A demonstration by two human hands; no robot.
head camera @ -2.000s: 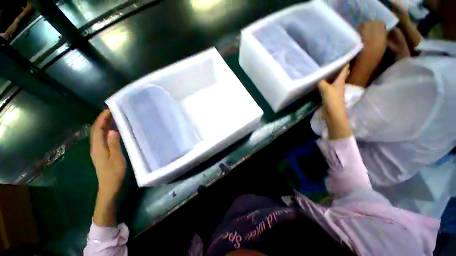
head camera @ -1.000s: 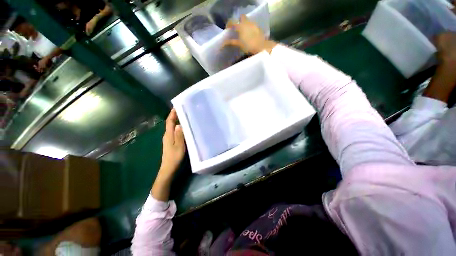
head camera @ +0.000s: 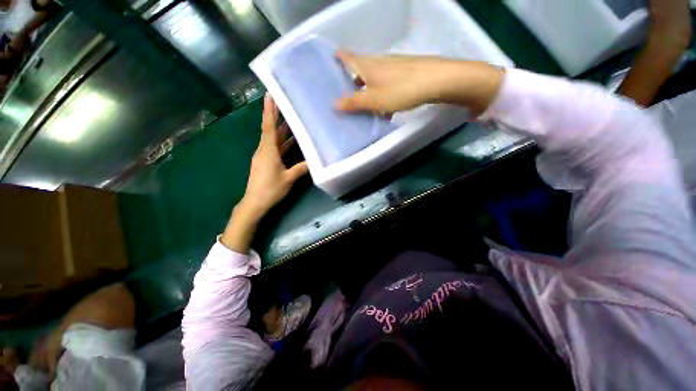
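A white open foam box [head camera: 336, 179] sits tilted to the view on the green bench edge. A pale grey-blue wrapped product [head camera: 320, 99] lies along its left end; the rest of the inside that shows is bare white. My left hand [head camera: 275, 164] is against the outside of the box's left wall, thumb and fingers apart. My right hand [head camera: 381, 84] reaches into the box, its fingertips over the right side of the wrapped product. Whether it grips the product cannot be told.
Brown cartons [head camera: 84, 229] stand at the left beside a neighbour's arm [head camera: 95, 313]. Another white box [head camera: 572, 34] is at the upper right, by another person's arm [head camera: 664, 46]. Part of a white box shows behind mine. The shiny conveyor [head camera: 84, 107] and green metal posts are at the upper left.
My right hand has come back from the box on the conveyor and is now inside the near box, at the wrapped product. My left hand remains at the left wall. The view has shifted.
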